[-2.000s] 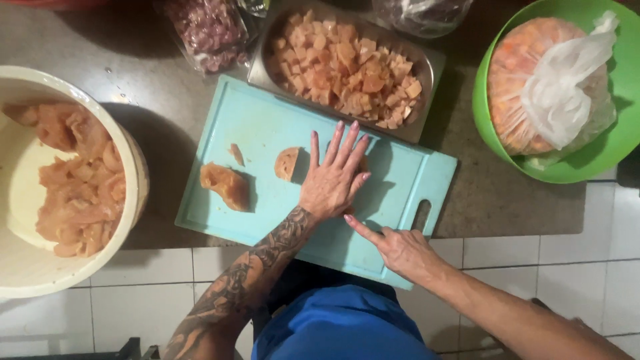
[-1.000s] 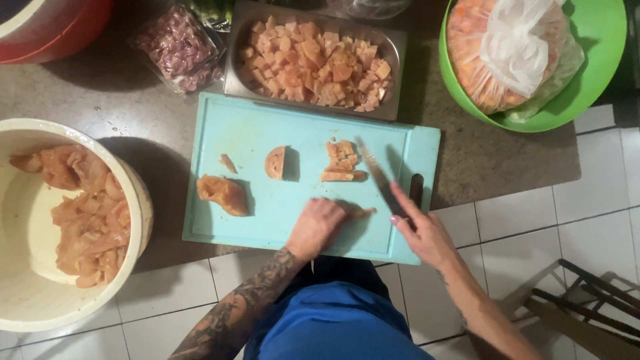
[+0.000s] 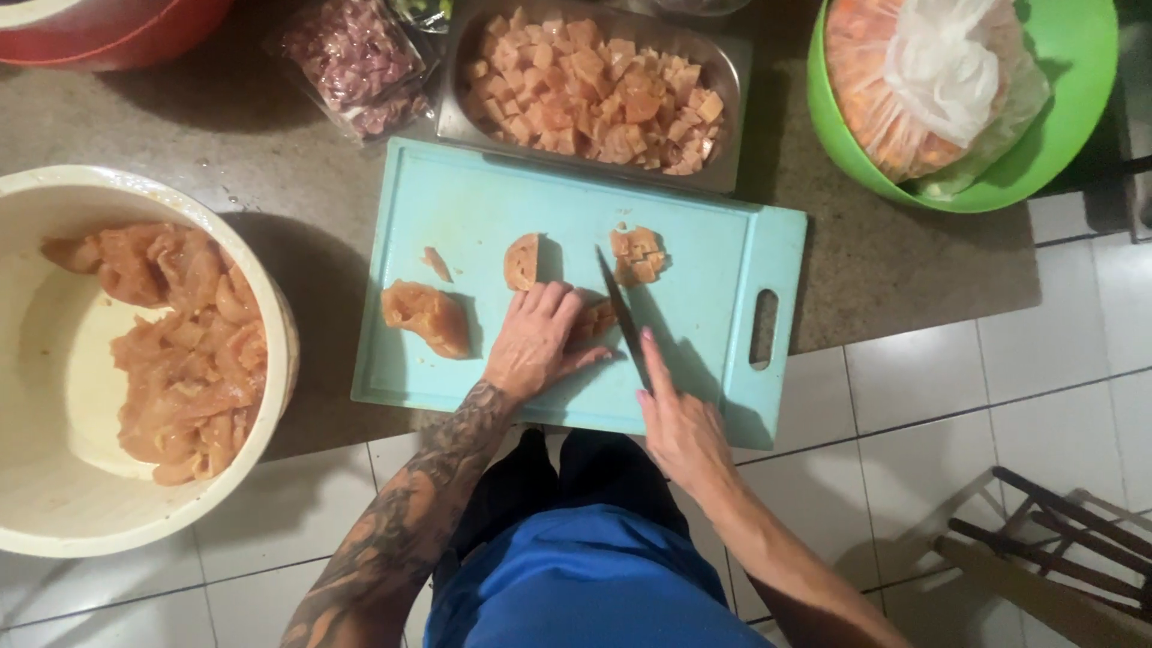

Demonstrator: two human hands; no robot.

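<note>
My left hand (image 3: 538, 337) rests its fingers on a piece of raw meat (image 3: 594, 321) on the turquoise cutting board (image 3: 468, 193). A kitchen knife (image 3: 623, 310) is in my right hand (image 3: 681, 423), its index finger along the top of the blade; the blade stands at the right end of that piece. Just past the knife tip lies a small group of cut meat cubes (image 3: 638, 256). A rounded chunk of meat (image 3: 521, 262) sits above my left hand, while a larger piece (image 3: 425, 319) and a small scrap (image 3: 436, 264) are on the board's left part.
Behind the board stands a metal pan (image 3: 731, 162) of diced meat. A cream tub (image 3: 286, 360) holding raw meat pieces is at left, a green bowl (image 3: 1071, 135) with a filled plastic bag (image 3: 936, 81) at right. Bagged reddish meat (image 3: 355, 63) and a red container (image 3: 135, 40) are at the upper left.
One second ago the cubes near the knife were longer strips lying lower-left of where the blade tip was. My left hand, flat over the board two seconds ago, now has its fingers on a piece.
</note>
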